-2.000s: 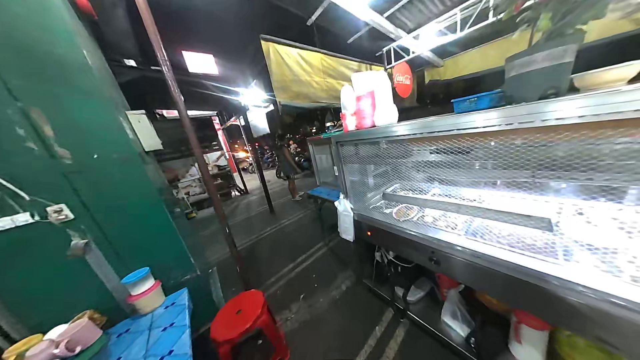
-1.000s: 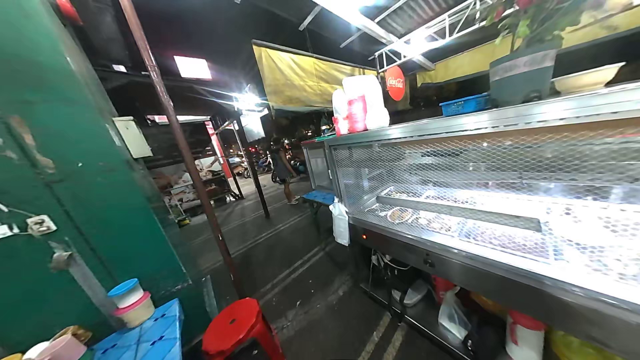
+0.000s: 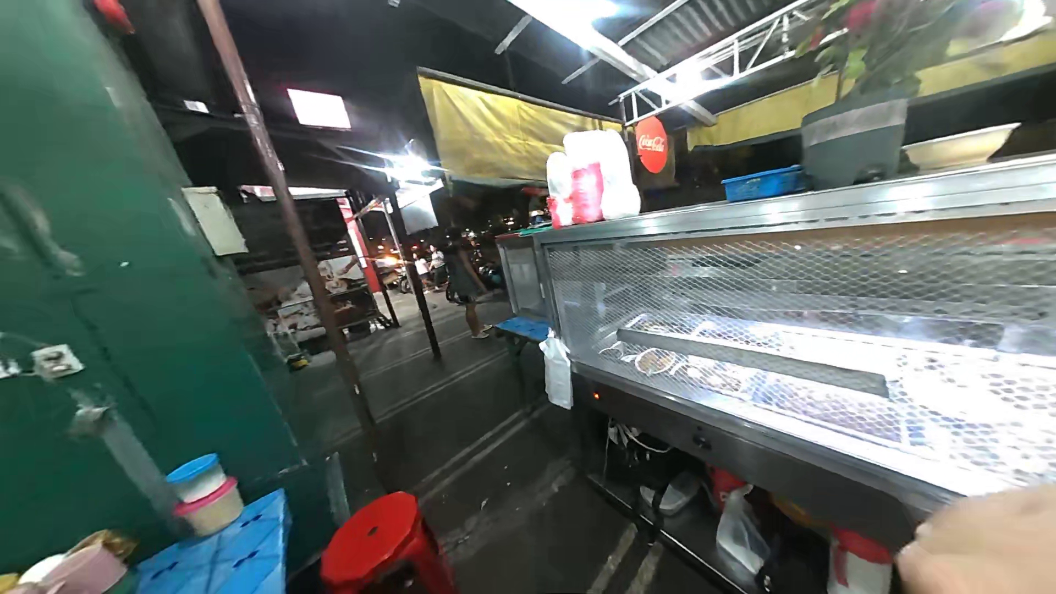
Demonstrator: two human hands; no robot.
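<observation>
Part of my right hand (image 3: 982, 544) shows, blurred, at the lower right edge of the head view, in front of the lower front of a lit display case (image 3: 742, 404) with a mesh-patterned front. Its fingers cannot be made out, and neither can anything held in it. My left hand is out of view. A white plastic bag (image 3: 557, 371) hangs at the near left corner of the case. On the case's top stand white and red containers (image 3: 587, 181), a blue plastic basket (image 3: 763, 183), a potted plant (image 3: 854, 140) and a cream bowl (image 3: 961, 148).
A red plastic stool (image 3: 375, 536) stands at the lower middle, beside a blue-covered table (image 3: 239, 540) bearing lidded tubs (image 3: 202, 491). A metal pole (image 3: 301, 231) rises near the green wall (image 3: 132, 330). Bags and containers fill the case's lower shelf. A person (image 3: 464, 276) stands farther back.
Part of my right hand has come into view at the lower right edge; neither earlier frame shows it.
</observation>
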